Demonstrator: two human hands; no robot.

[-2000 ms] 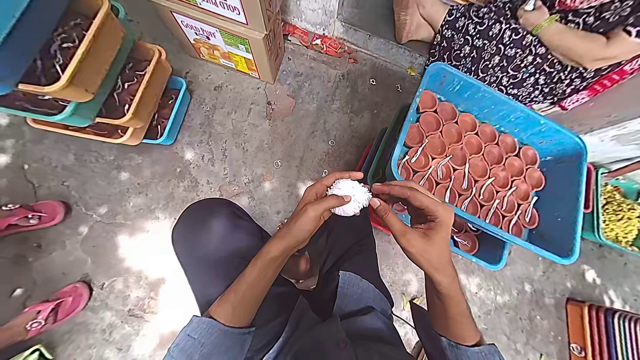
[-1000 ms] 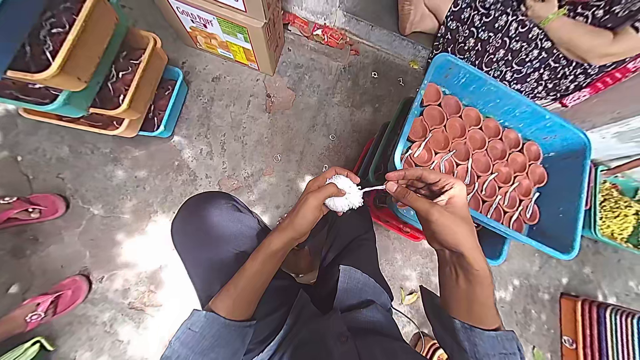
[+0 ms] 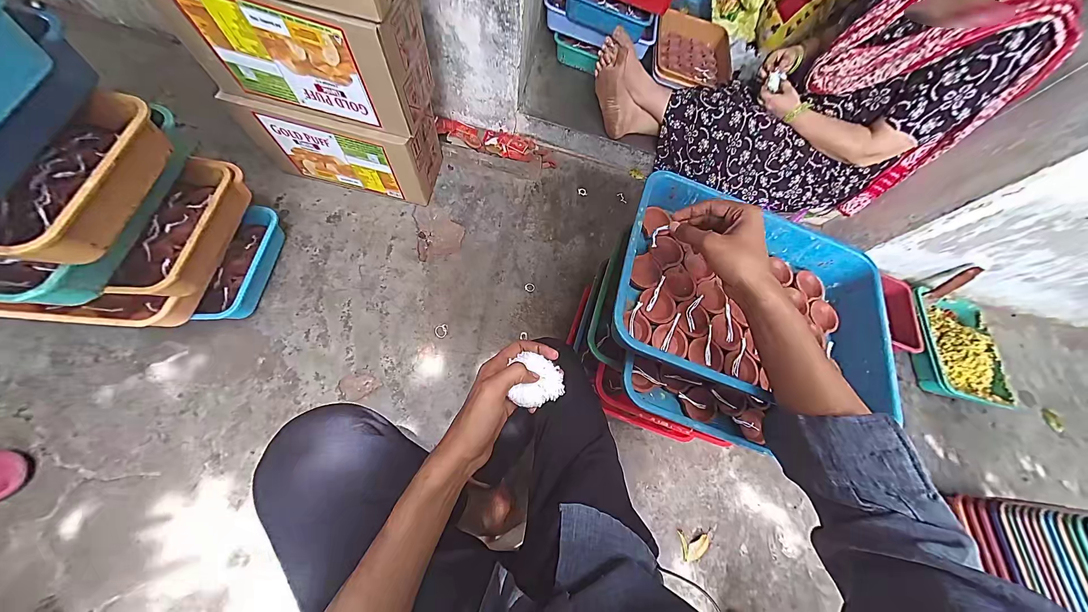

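My left hand [image 3: 501, 387] is closed around a bundle of white cotton wicks [image 3: 537, 380] above my knee. Over the back left part of a blue plastic tray [image 3: 867, 297], my right hand [image 3: 722, 238] pinches a white cotton wick [image 3: 659, 231] at a small clay lamp [image 3: 655, 220]. Rows of clay lamps [image 3: 678, 282] fill much of the tray; several in the nearer rows have a white wick lying in them. My right hand and forearm hide some of the lamps.
Below the blue tray are stacked trays [image 3: 671, 399] with more lamps. Stacked trays [image 3: 127, 195] and cardboard boxes [image 3: 340, 93] stand at the left. Another person [image 3: 790, 127] sits behind the tray. A green tray [image 3: 960, 348] of yellow material lies at the right.
My right hand has moved from beside the bundle to the lamps in the blue tray, carrying a wick it drew out. My left hand still holds the bundle. The view has shifted.
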